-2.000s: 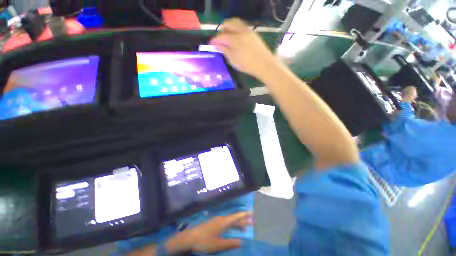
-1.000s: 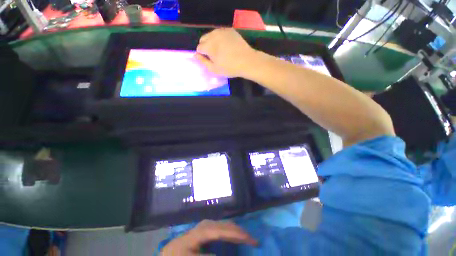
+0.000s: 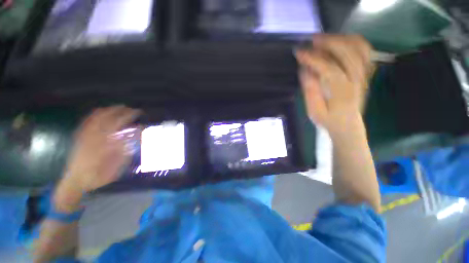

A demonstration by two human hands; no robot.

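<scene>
A black foam tray [image 3: 196,169] lies nearest me, with a left tablet [image 3: 162,148] and a right tablet [image 3: 248,139] in it. Both screens show a bright white block; text lines show beside the block on the right one. My left hand [image 3: 100,146], blurred and with a blue wrist band, is over the tray's left end. My right hand [image 3: 337,85] is at the right side of the stacked foam behind, fingers bent near its corner. Blur hides whether either hand grips anything.
Behind, a thick black foam stack [image 3: 169,69] holds two more lit tablets, cut off by the top edge. A white label strip [image 3: 324,154] hangs beside my right forearm. Black foam [image 3: 424,95] stands at the right. A blue sleeve [image 3: 445,169] of another person shows there.
The view has tilted down. My left hand has come up from the bottom edge to the near tray's left end. My right hand has left the far tablet's screen for the foam's right side.
</scene>
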